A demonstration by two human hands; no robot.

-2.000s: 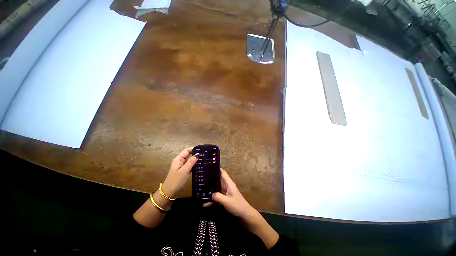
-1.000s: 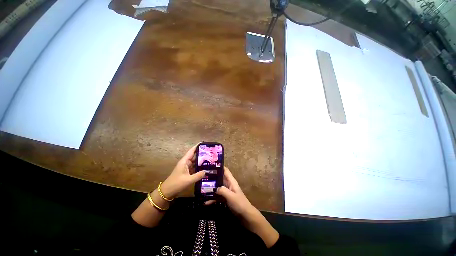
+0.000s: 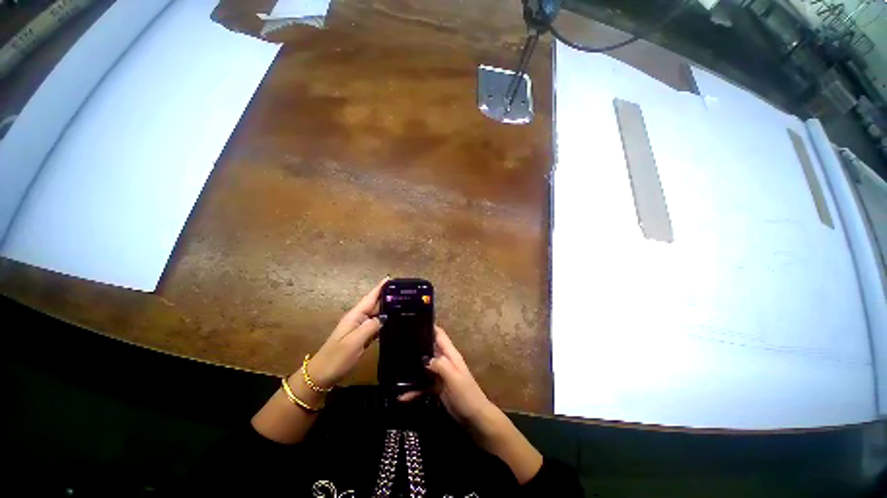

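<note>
A black smartphone (image 3: 407, 340) is held upright between my two bare hands, above the near edge of the wooden table. Its screen is mostly dark, with small coloured spots near the top. My left hand (image 3: 348, 344) grips the phone's left side, with the thumb at the screen's left edge. My right hand (image 3: 453, 375) holds its lower right side, with the thumb at the screen's edge. The fingers behind the phone are hidden. Two yellow bracelets are on my left wrist.
White paper (image 3: 126, 126) lies at left. Another white sheet (image 3: 720, 292) lies at right, rolled at its far right, bearing two flat grey-beige strips (image 3: 643, 170). Between them, a cutting machine's silver base plate (image 3: 505, 94) stands on the brown wooden table (image 3: 370, 175), its cable above.
The phone's screen has gone from a dark list to bright pictures to a mostly dark page. The phone has shifted slightly right since the first frame. My left thumb has moved on the screen.
</note>
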